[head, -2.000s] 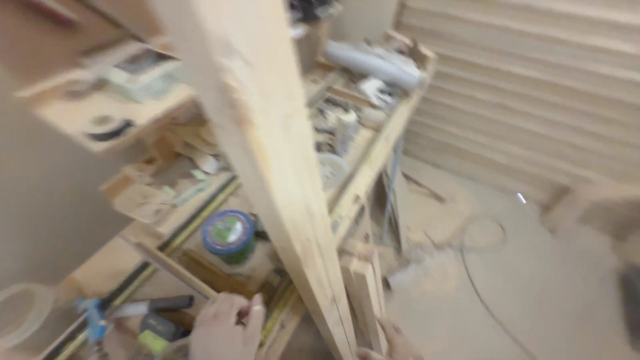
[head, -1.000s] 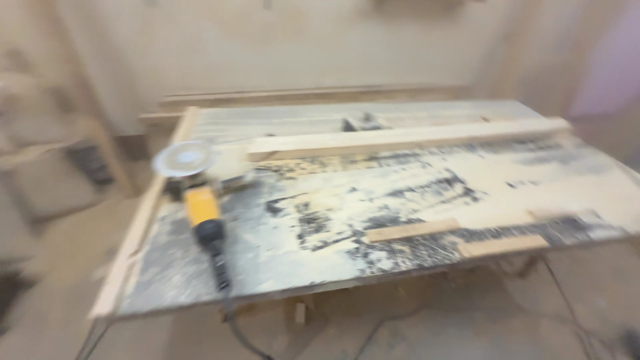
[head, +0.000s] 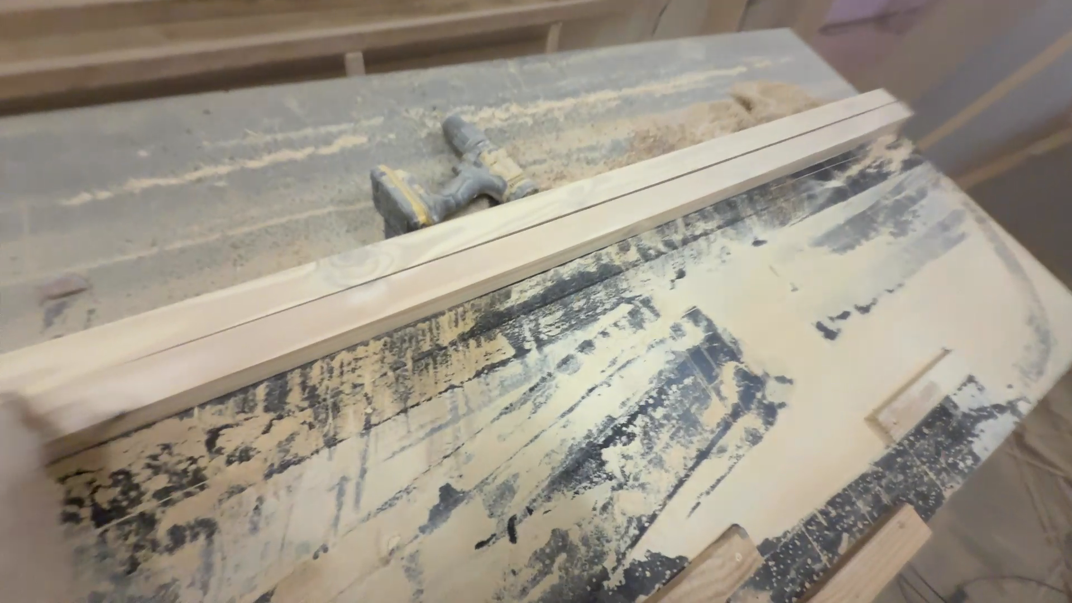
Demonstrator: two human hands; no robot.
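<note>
Two long planed timber battens (head: 469, 260) lie side by side across the dusty table (head: 754, 285), with a narrow seam between them. At the left edge, by their near end, is a blurred skin-toned shape (head: 25, 511), which looks like my left hand or forearm. Its fingers cannot be made out, nor whether it touches the wood. My right hand is out of view. Just behind the battens a dust-covered cordless drill (head: 452, 180) lies on its side.
Short wood offcuts (head: 921, 398) lie toward the table's right side, with more pieces (head: 712, 569) at the near edge. Sawdust (head: 712, 126) is heaped behind the battens. A wooden rail (head: 251, 50) runs beyond the table's far side. Cords lie on the floor at lower right.
The view has swung from a cluttered workbench to the dusty table and moved closer to it. Both hands showed at the timber two seconds ago; the right one is now out of view.
</note>
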